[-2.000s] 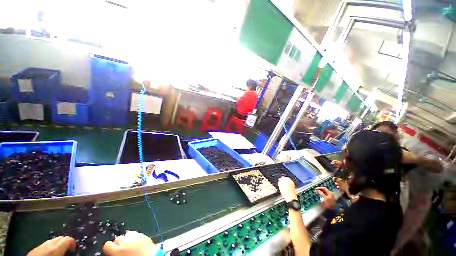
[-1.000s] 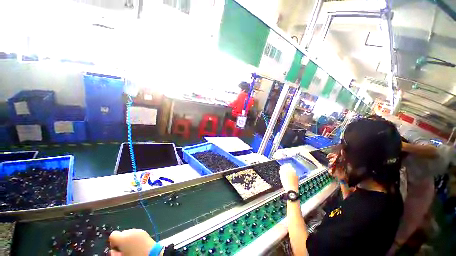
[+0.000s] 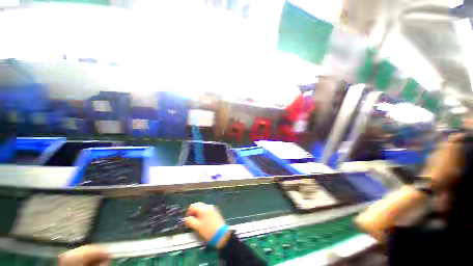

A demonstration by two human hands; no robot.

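Note:
A loose pile of small black components (image 3: 155,214) lies on the dark green work surface. My right hand (image 3: 206,221), with a bright blue wrist band, is at the pile's right edge, fingers bent; blur hides whether it holds a component. My left hand (image 3: 85,255) is at the bottom edge, blurred and partly cut off, near the metal rail; its fingertips cannot be made out. Green circuit boards (image 3: 189,257) run along the bottom, partly under my hands' level and blurred.
A tray of pale parts (image 3: 56,219) lies left of the pile; another pale-filled tray (image 3: 309,194) is to the right. Blue bins with black parts (image 3: 148,158) (image 3: 241,156) stand on the shelf behind. A coworker's arm (image 3: 394,208) reaches in from the right.
The view has swung left and blurred, bringing the left pale tray into sight. My left hand, out of view one second ago, shows again. My right hand is now at the pile's right side.

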